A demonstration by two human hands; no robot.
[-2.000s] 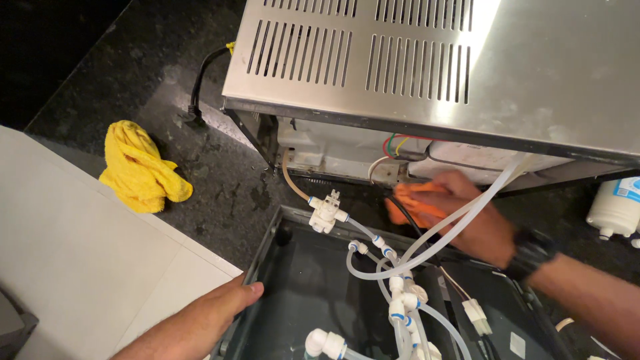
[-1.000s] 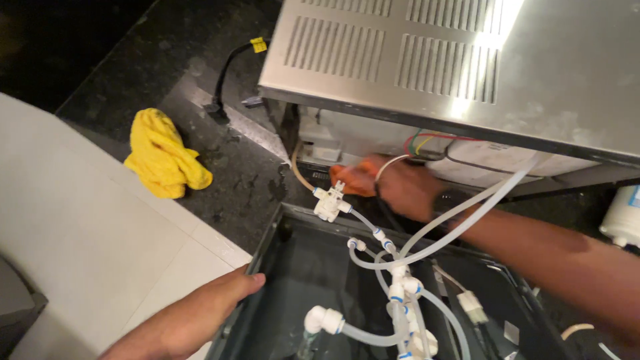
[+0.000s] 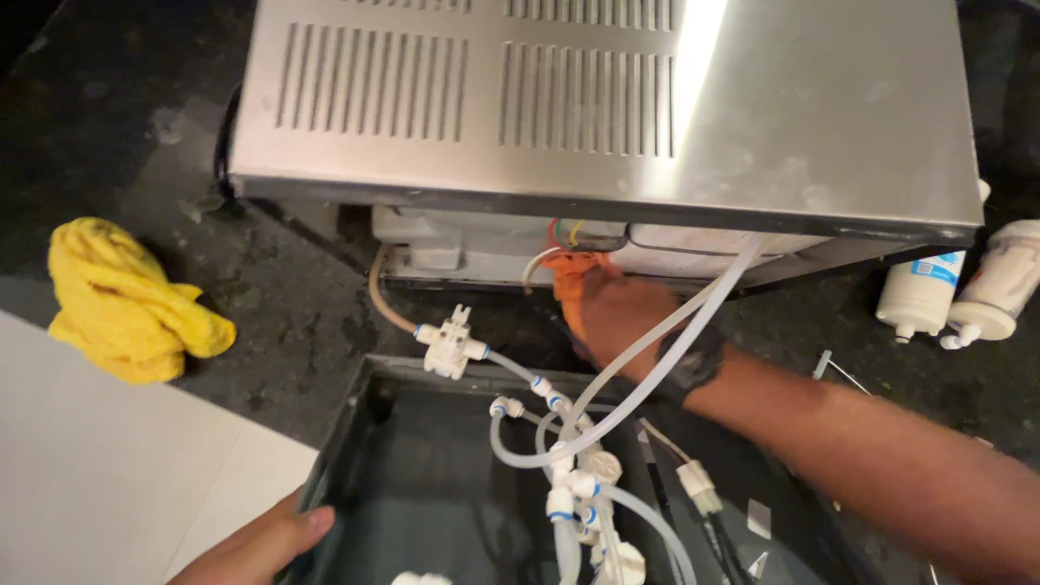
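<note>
My right hand [image 3: 621, 313], with a dark watch on its wrist, holds an orange cloth [image 3: 575, 272] at the open lower side of a vented stainless steel housing [image 3: 585, 106]. My left hand [image 3: 276, 532] grips the left rim of a dark grey panel or tray [image 3: 439, 479], thumb over the edge. White plastic tubes [image 3: 691, 333] run from the housing to push-fit connectors [image 3: 569, 487] over the tray. A white valve-like fitting [image 3: 453, 345] joins a beige tube [image 3: 380, 292] near the tray's far edge. Red, green and yellow wires [image 3: 569, 231] show inside the housing. My right fingertips are partly hidden by the cloth.
A crumpled yellow cloth [image 3: 130, 301] lies left on the dark stone counter [image 3: 276, 325]. Two white filter cartridges [image 3: 922, 292] stand or lie at the right. A white wire connector [image 3: 697, 483] with black leads rests over the tray. A thin metal tool [image 3: 841, 374] lies right of my wrist.
My right hand, with the orange cloth, has moved along the housing's open side, first left, then back right. My left hand stays on the tray's rim. The view has shifted.
</note>
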